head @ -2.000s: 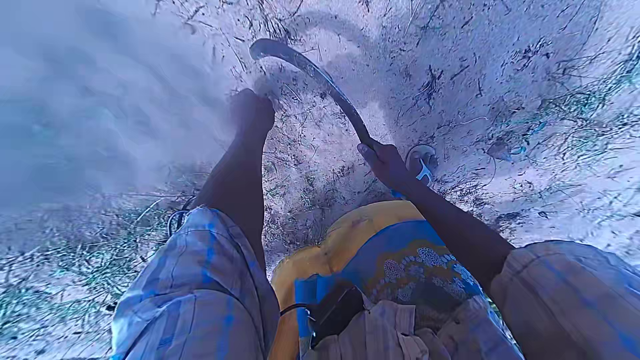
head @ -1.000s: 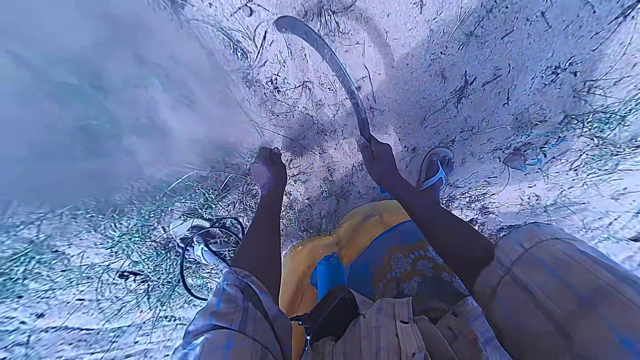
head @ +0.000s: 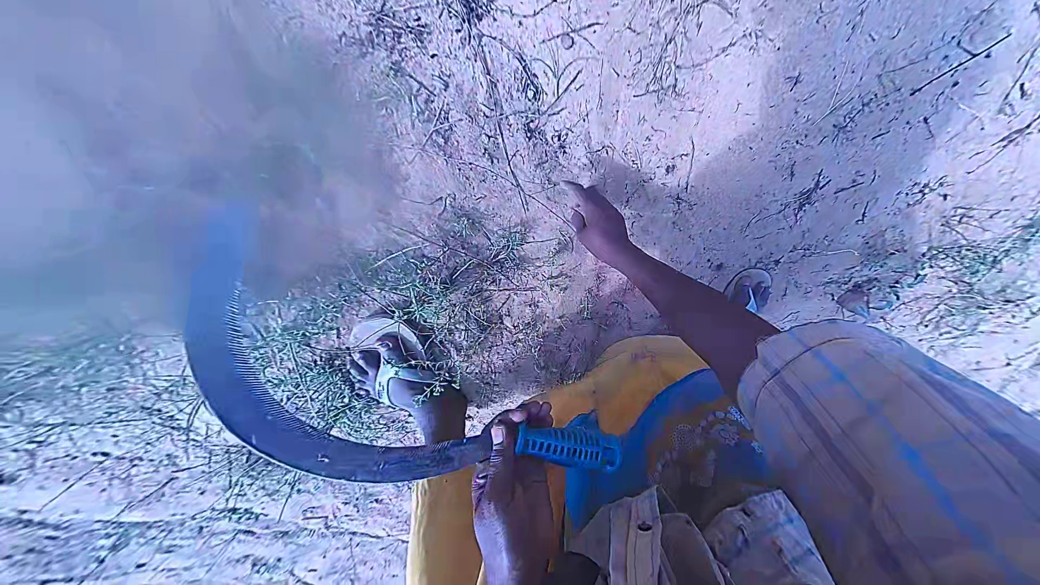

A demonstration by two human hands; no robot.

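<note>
A serrated, curved sickle [head: 268,414] with a blue plastic handle [head: 569,448] lies across the lower left of the view. My left hand [head: 516,487] grips it where blade meets handle, low in front of my lap. The blade curves up to the left, its tip lost in grey haze. My right hand [head: 600,221] reaches out over the sandy ground, forefinger extended and thumb apart. Thin dry stalks lie close to its fingertips; no held item is visible there. Low green weeds [head: 439,284] grow between the right hand and the blade.
One sandalled foot [head: 394,366] stands among the weeds, inside the blade's curve. The other sandalled foot [head: 749,288] is beyond my right forearm. Dry twigs [head: 963,63] litter the sandy ground. Yellow and blue cloth [head: 634,374] covers my lap. Grey haze blurs the upper left.
The sickle has passed from my right hand to my left and now lies low on the left. My right hand, free of it, reaches over the ground.
</note>
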